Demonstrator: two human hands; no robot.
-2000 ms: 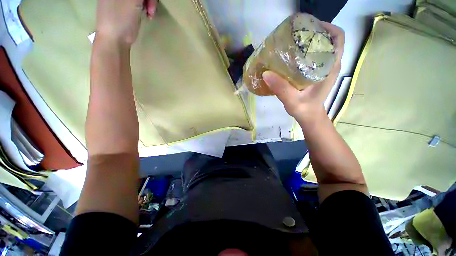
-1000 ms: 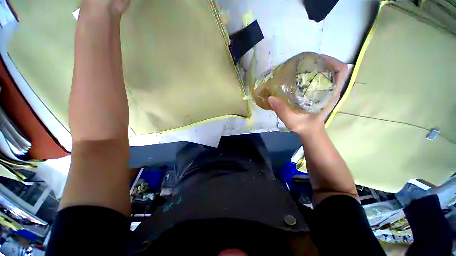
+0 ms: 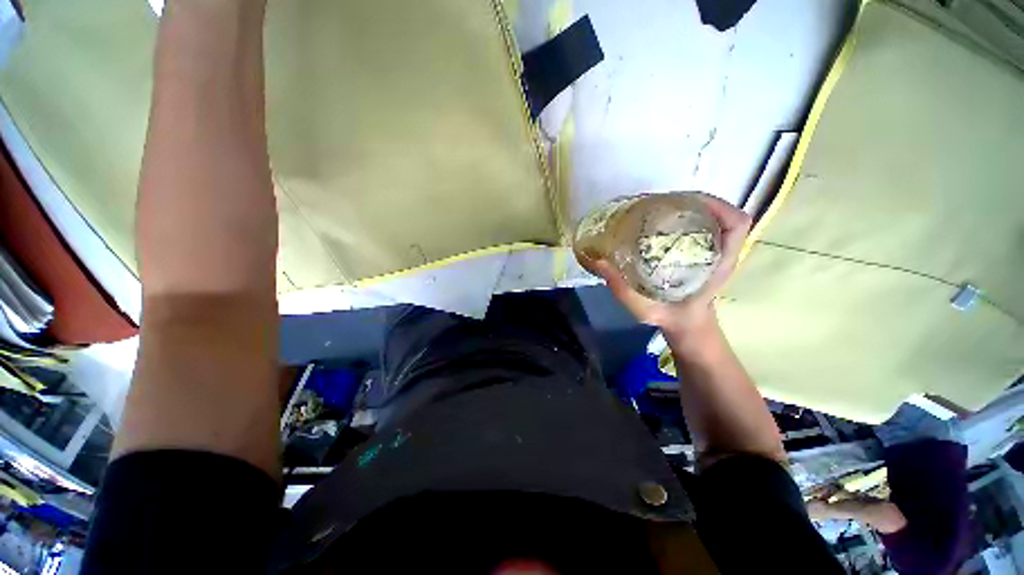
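Note:
My right hand (image 3: pixel 685 281) is wrapped around a clear glue bottle (image 3: pixel 646 242) with amber contents. The bottle's base faces me and its nozzle end points to the left, near the panel's lower right corner; the nozzle itself is hidden. A large olive-khaki bag body panel (image 3: pixel 393 146) with thin yellow edges lies on the white table. My left forearm reaches across the panel, and my left hand is cut off by the top edge of the picture.
A stacked khaki bag body (image 3: pixel 898 191) with a small silvery label (image 3: pixel 965 298) lies at the right. A black tab (image 3: pixel 563 64) touches the panel's right edge. A reddish-brown board (image 3: pixel 56 270) is at the left. Another person's arm (image 3: pixel 859 513) shows at lower right.
My right hand and the bottle have moved down in the picture, towards me, along the panel's right edge. My left hand has gone out of the top of the picture.

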